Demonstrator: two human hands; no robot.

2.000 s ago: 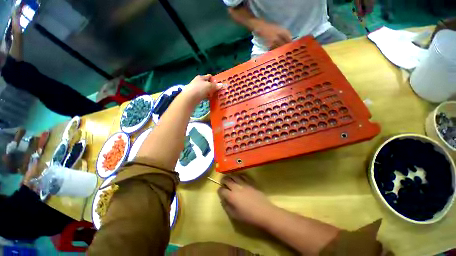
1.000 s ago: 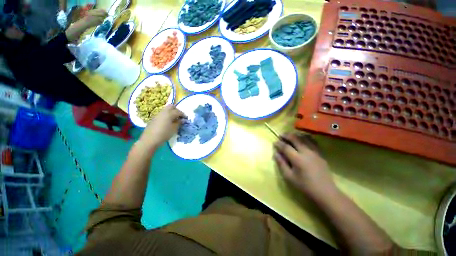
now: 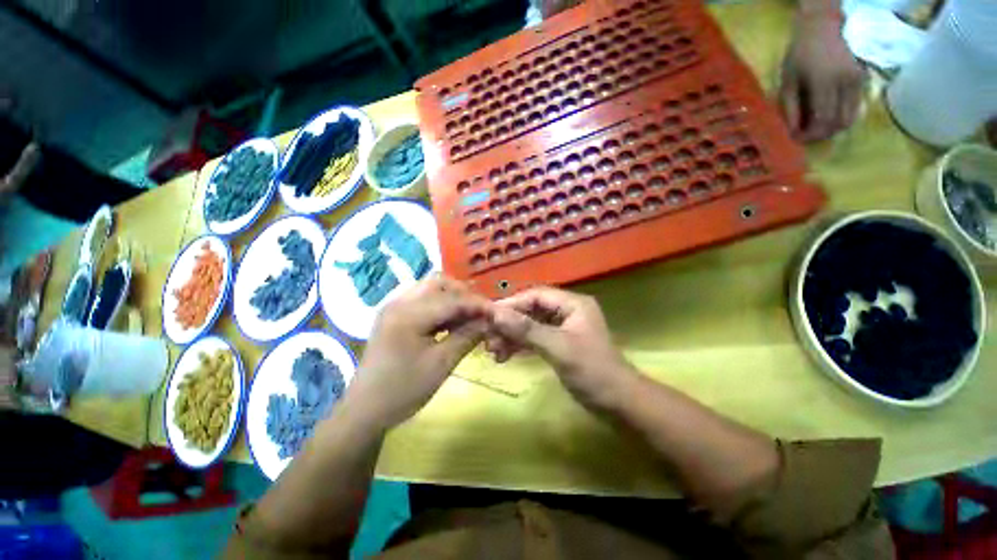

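Note:
My left hand (image 3: 421,345) and my right hand (image 3: 563,341) meet at the fingertips just in front of the red-orange mould plate (image 3: 612,238). Whatever is between the fingertips is too small or hidden to tell. The mould plate lies on the table with two banks of round holes, which look dark; a pale blue-grey piece sits in a slot at the left of each bank. A thin light stick (image 3: 489,386) lies on the table below my hands. White plates with grey-blue pieces (image 3: 305,400) and teal-green strips (image 3: 377,270) are on the left.
Plates of yellow-ochre (image 3: 204,400), orange (image 3: 199,287), dark green (image 3: 241,186) and black pieces (image 3: 325,153) stand left, beside a teal bowl (image 3: 399,160). A bowl of black pellets (image 3: 891,306), a grey-piece bowl (image 3: 971,202) and a white jug (image 3: 957,77) stand right. Another person's hand (image 3: 820,82) rests beyond the mould.
My left hand has left the grey-blue plate and come to my right hand. The stick, earlier at my right hand's fingers, now lies on the table. The view has turned right.

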